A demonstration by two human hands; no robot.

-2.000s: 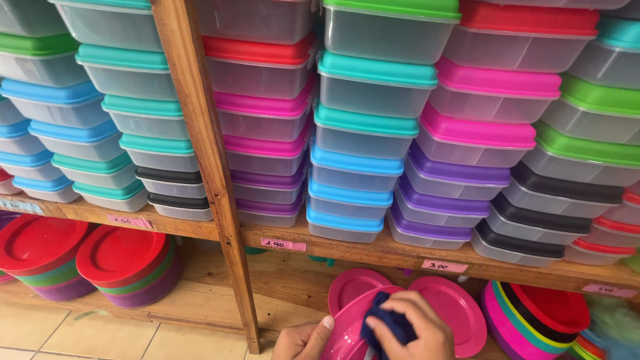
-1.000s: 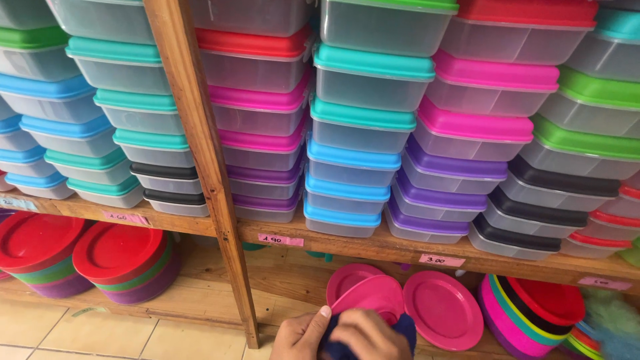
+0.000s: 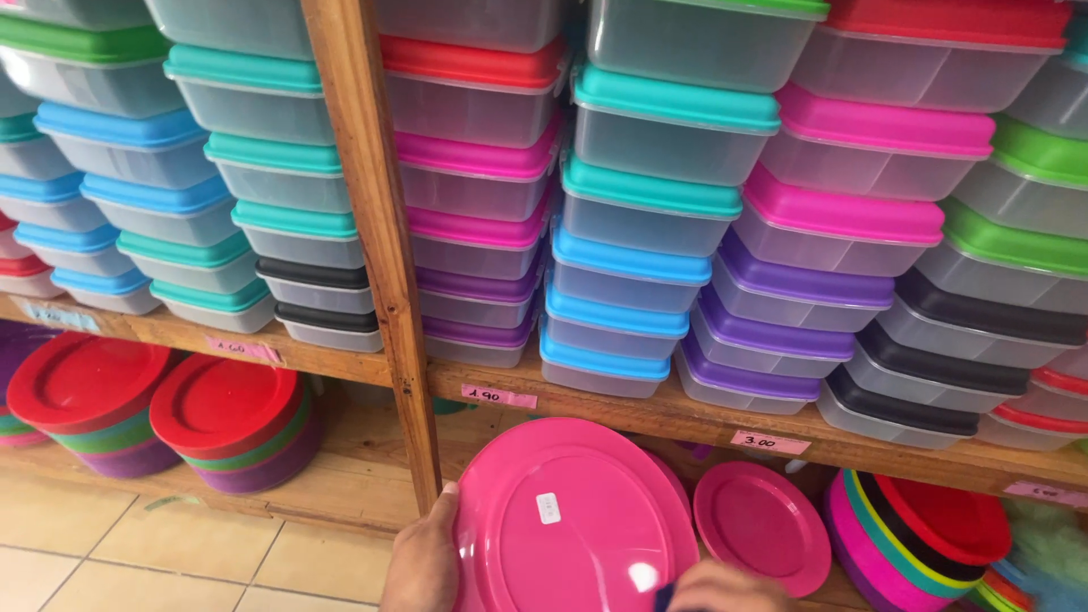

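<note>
A large pink plastic plate (image 3: pixel 586 518) with a small white sticker is held up at the bottom centre. My left hand (image 3: pixel 425 548) grips its left edge, thumb near the rim. My right hand (image 3: pixel 722 588), blurred, is at the plate's lower right and holds a dark blue cloth (image 3: pixel 664 597), of which only a small part shows. Part of another pink plate (image 3: pixel 676 480) shows behind the held one. A smaller pink plate (image 3: pixel 762 527) rests on the lower shelf to the right.
Lidded plastic containers (image 3: pixel 650 212) stand in stacks on the wooden shelf (image 3: pixel 595 412) above my hands. A wooden post (image 3: pixel 382 255) rises left of centre. Stacked red-topped plastic ware (image 3: pixel 229 408) sits lower left, and a multicoloured stack (image 3: pixel 926 527) lower right, above a tiled floor (image 3: pixel 178 544).
The pink plate has come up and its broad face now shows. My left hand has moved left with it; my right hand, with the cloth, has moved to the plate's lower right.
</note>
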